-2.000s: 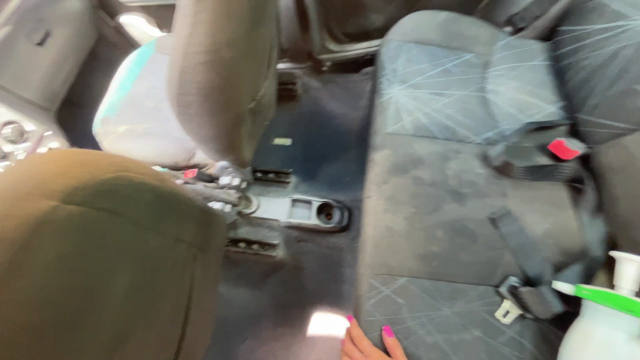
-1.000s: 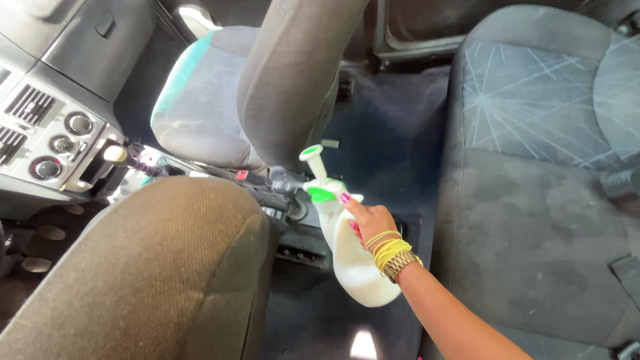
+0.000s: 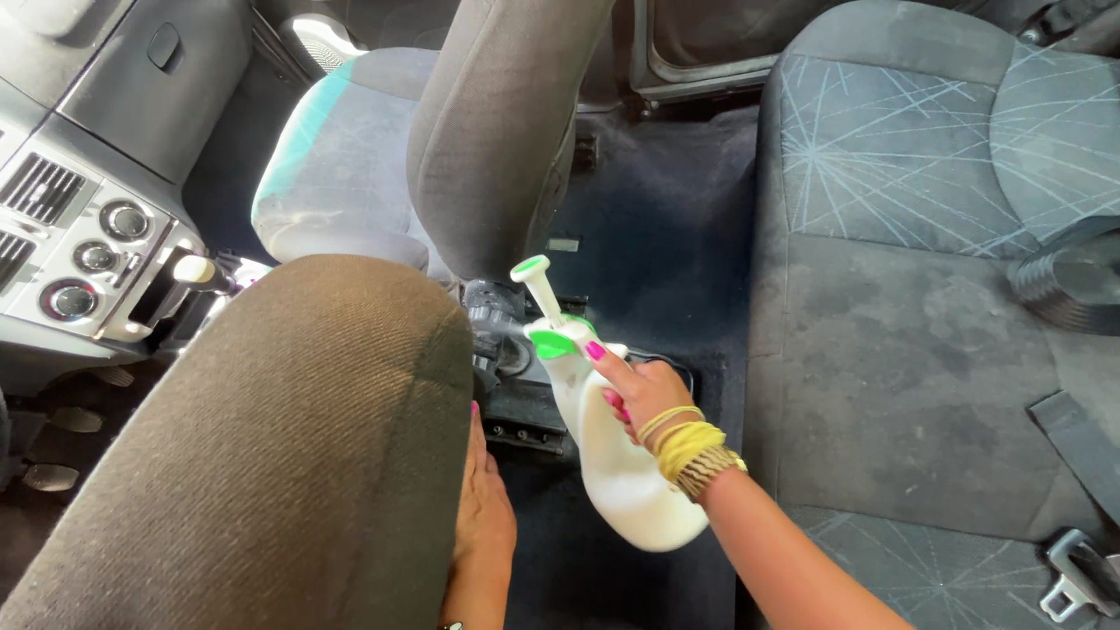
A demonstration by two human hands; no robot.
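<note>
My right hand [image 3: 643, 389], with yellow bands and a bracelet at the wrist, grips a white pump spray bottle [image 3: 626, 472] with green parts. The bottle hangs tilted over the center console between the front seats, and its nozzle points left, where a faint spray shows against the seat adjuster knob [image 3: 490, 306]. My left hand [image 3: 483, 507] lies flat along the rear side of the near front seat's backrest [image 3: 289, 437]; some of its fingers are hidden by the seat's edge.
The far front seat [image 3: 350, 157] and the dashboard controls [image 3: 96, 254] are at the left. Along the right runs the stained rear bench seat [image 3: 901, 376], with a belt buckle tongue [image 3: 1067, 577] and webbing on it. Dark floor carpet [image 3: 656, 236] lies between the seats.
The spray bottle, on the rear bench two seconds ago, is in my right hand over the console. My left hand has come into view by the near seat. The view has shifted.
</note>
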